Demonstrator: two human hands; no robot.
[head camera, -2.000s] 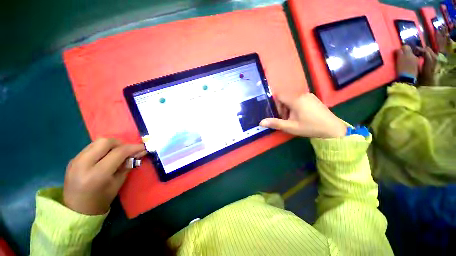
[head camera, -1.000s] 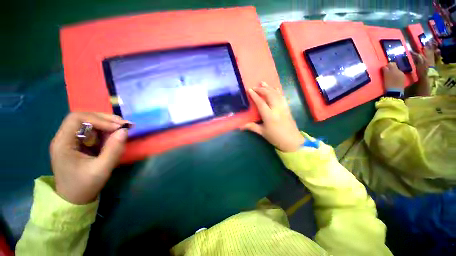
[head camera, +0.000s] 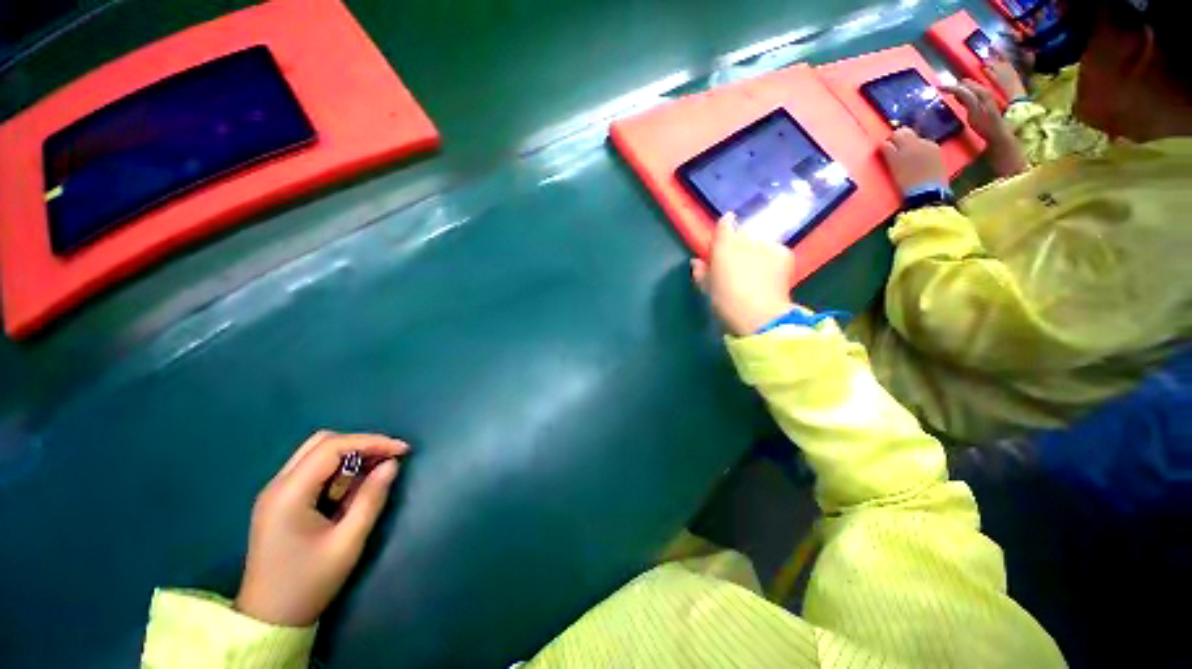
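Observation:
My left hand (head camera: 314, 529) is over the green surface at the lower left. It holds a small test plug (head camera: 345, 473) with a silver tip and a yellowish band, mostly hidden by my fingers. My right hand (head camera: 750, 277) is at the near edge of a red foam pad (head camera: 658, 137), its fingers at the lower edge of a tablet (head camera: 769, 177) with a lit screen. Its fingertips are partly hidden, so its grip is unclear. Another tablet (head camera: 177, 146) with a dark screen and a yellow-white tab lies on a red pad (head camera: 373, 111) at the upper left.
The shiny dark-green surface (head camera: 523, 327) runs across the view. At the right a person in a yellow-green smock (head camera: 1059, 275) has hands at a further tablet (head camera: 911, 105) on a red pad. More pads and hands are at the top right.
The tablet worked on before is now at the upper left, away from both hands, its screen dark. My right hand has left it and is at the neighbouring pad. My left hand still holds the plug.

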